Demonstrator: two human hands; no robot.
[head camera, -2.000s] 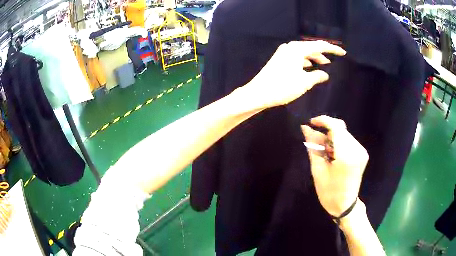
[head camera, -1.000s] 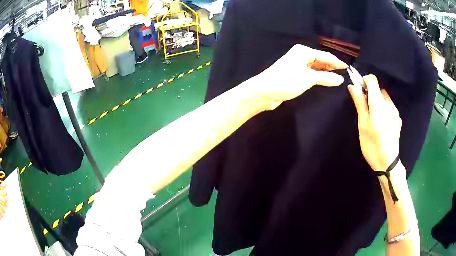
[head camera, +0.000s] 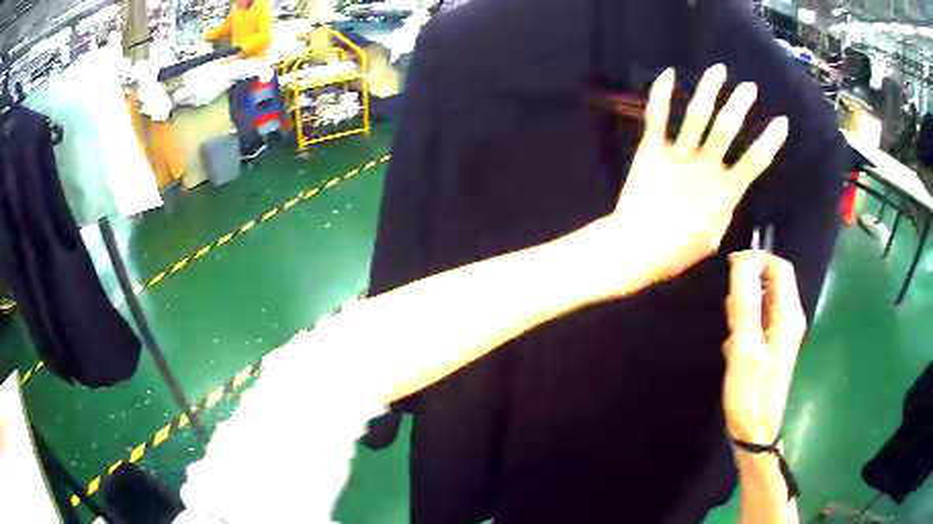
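A long dark coat (head camera: 532, 174) hangs in front of me and fills the middle of the view. Thin orange-brown lines show across its opening near the top. My left hand (head camera: 696, 179) lies over the upper front of the coat, palm down with the fingers spread, and holds nothing. My right hand (head camera: 762, 338) is to the right and lower, in front of the coat's right side. It is closed on small silver thread snips (head camera: 762, 242), whose two tips point up, slightly apart.
Another dark garment (head camera: 61, 256) hangs at the left beside a grey metal post (head camera: 143, 317). A yellow trolley (head camera: 329, 97), a grey bin (head camera: 220, 159) and a person in yellow (head camera: 251, 26) are at the back. A white table (head camera: 895, 174) stands at the right.
My left hand has opened from a pinch and moved right, flat over the coat. My right hand has moved down, away from the left fingers, still with the snips. The view has shifted slightly.
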